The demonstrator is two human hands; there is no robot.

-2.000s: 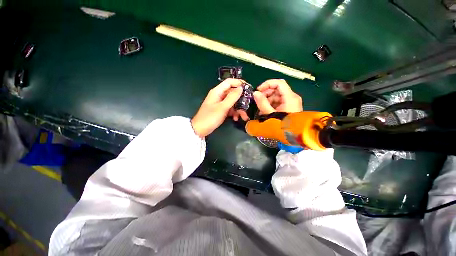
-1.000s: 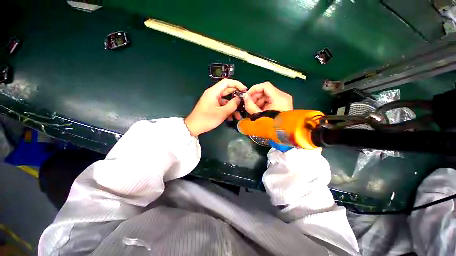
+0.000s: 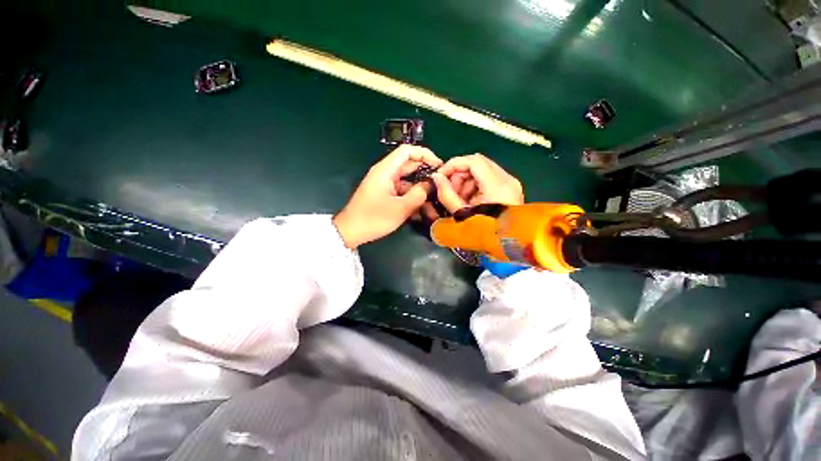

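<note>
My left hand (image 3: 383, 200) holds a small dark device unit (image 3: 421, 174) between its fingertips; the fingers hide most of it. My right hand (image 3: 477, 184) is beside it, with thumb and fingertips at the unit's edge. The orange electric screwdriver (image 3: 513, 233) lies across my right hand, its black end pointing left below the unit. Whether the right fingertips hold a screw is too small to tell. Another device unit (image 3: 401, 131) lies on the green surface (image 3: 297, 171) just beyond my hands. A blue wristband (image 3: 501, 267) is on my right wrist.
More device units lie at the upper left (image 3: 216, 77), far left and right (image 3: 599, 112). A pale yellow strip (image 3: 405, 92) crosses the surface. A metal rail (image 3: 711, 126), grey mesh dish (image 3: 650, 203), clear plastic bag (image 3: 662, 293) and black cable (image 3: 693, 250) are at right. Another person's sleeve (image 3: 783, 374) shows lower right.
Both hands have stayed together at the unit, which is tilted and more covered by the fingers than two seconds ago. The whole view has shifted slightly.
</note>
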